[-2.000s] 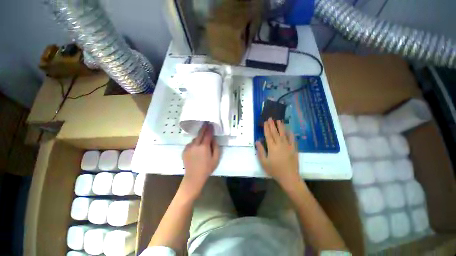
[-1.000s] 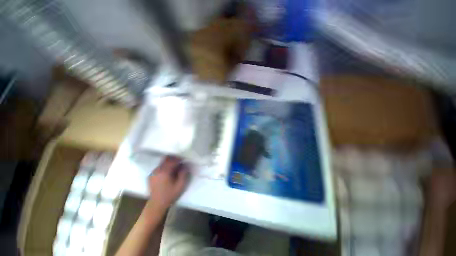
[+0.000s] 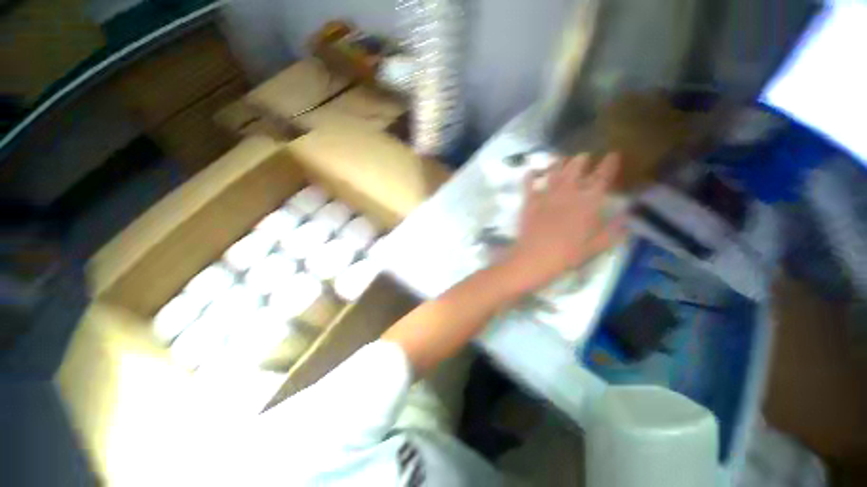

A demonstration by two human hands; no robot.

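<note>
My left hand is spread, palm down, over the fixture on the white table. Its fingers are apart, and I see nothing in its grasp. Blur and the hand hide much of the fixture. A white plastic shell is large at the lower right, in front of the blue mat, cut off by the bottom edge. My right hand does not show, and I cannot tell what supports this shell. A black switch lies on the mat.
The left carton stands open beside the table, holding several rows of white shells. A foil duct hangs behind it. A brown box and a flat box are behind the fixture. A bright monitor is at upper right.
The view has swung left. My left hand has moved from the table's front edge onto the fixture. A white shell has appeared at lower right, and my right hand has left the black switch.
</note>
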